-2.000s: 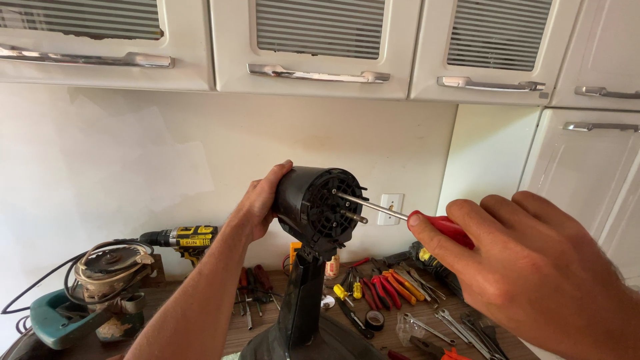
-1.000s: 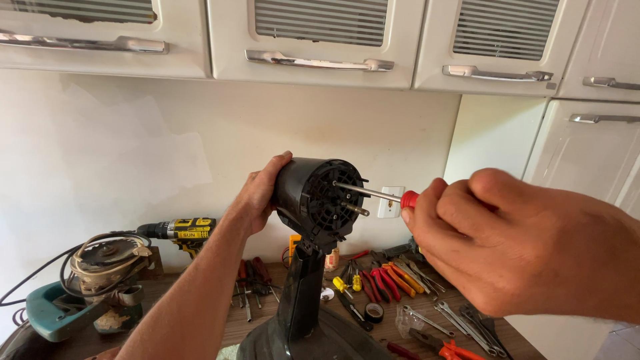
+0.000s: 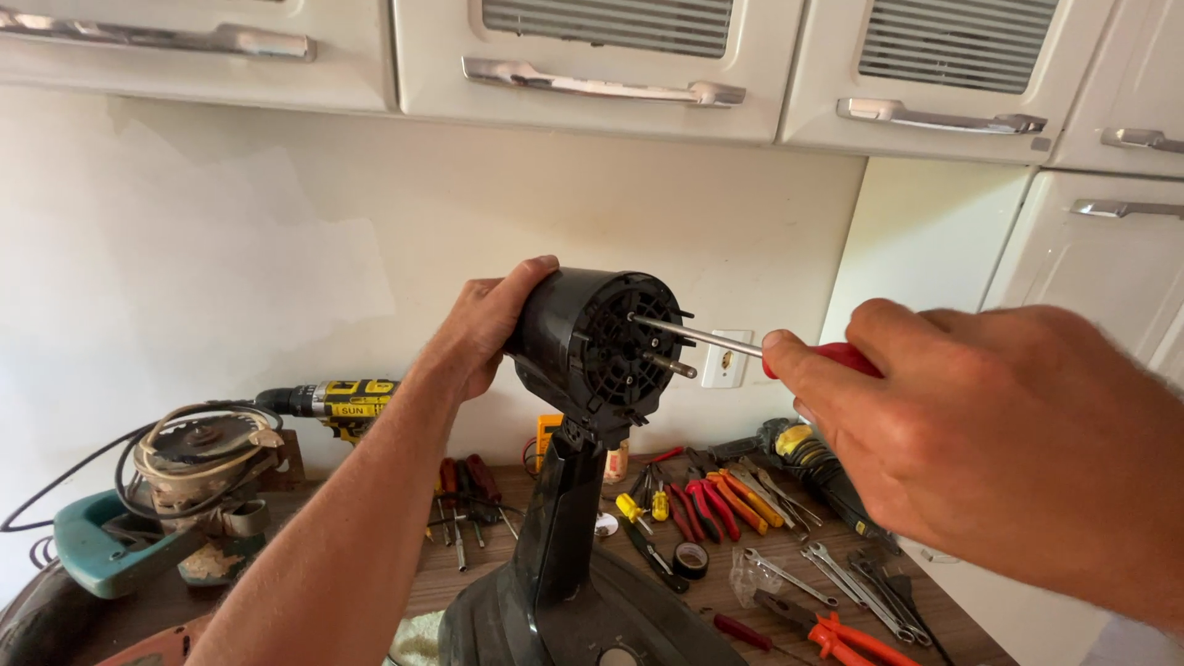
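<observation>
A black plastic fan motor housing (image 3: 592, 338) sits on its upright black stand (image 3: 560, 518), its front grid facing right with a metal shaft (image 3: 671, 364) sticking out. My left hand (image 3: 490, 319) grips the back and side of the housing, its fingers partly hidden behind it. In my right hand (image 3: 943, 435) is a screwdriver with a red handle (image 3: 837, 358); its steel blade (image 3: 703, 335) reaches to a screw hole in the upper part of the grid. The stand's wide base (image 3: 592, 620) has a round knob near the bottom edge.
Pliers (image 3: 717, 504), wrenches (image 3: 842, 578), orange-handled pliers (image 3: 846, 638) and black tape (image 3: 690, 558) lie on the wooden table. A yellow and black drill (image 3: 347, 402) and a teal circular saw (image 3: 111, 546) stand at left. White cabinets (image 3: 592, 92) hang above; a wall socket (image 3: 727, 359) is behind the blade.
My left hand has stayed on the housing. My right hand keeps the screwdriver at the upper grid, its angle slightly changed from two seconds ago.
</observation>
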